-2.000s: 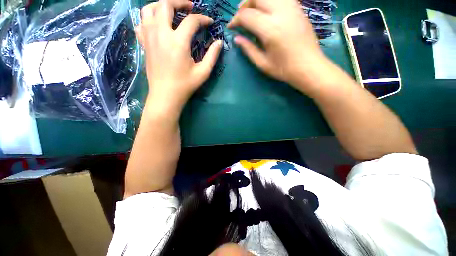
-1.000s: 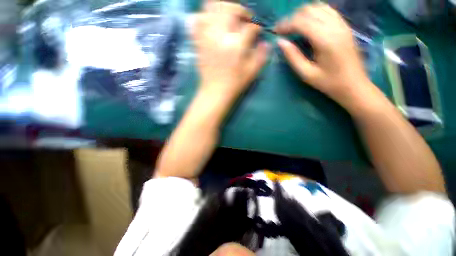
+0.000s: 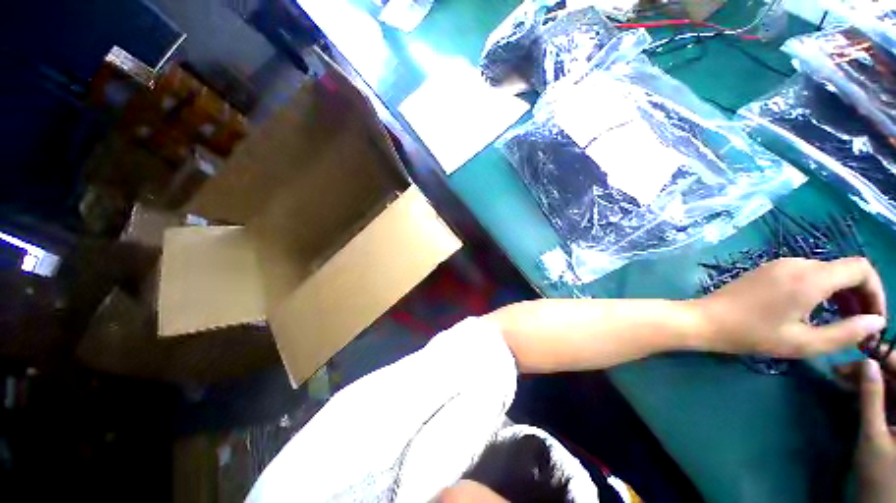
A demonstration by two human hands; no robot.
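Note:
My left hand (image 3: 796, 307) is at the right of the head view, over the pile of slim dark parts (image 3: 732, 270). Its thumb and forefinger are closed on a small dark part (image 3: 872, 346). My right hand (image 3: 873, 418) is cut off by the right edge; its fingertips meet the left ones at the same part, and its grip cannot be made out. The large clear bag (image 3: 580, 201) with dark contents and a white paper label (image 3: 634, 162) lies beyond the pile.
An open carton (image 3: 364, 280) stands at the left below the green bench (image 3: 663, 422). A white paper sheet (image 3: 457, 118) lies at the bench edge. Further clear bags (image 3: 835, 123) and a red wire (image 3: 678, 24) lie at the far side. Stacked cartons (image 3: 167, 103) stand in the background.
The view has swung far to the left and tilted. The open carton and far bags now show, and the phone is out of view. The hands now sit at the right edge, still close together.

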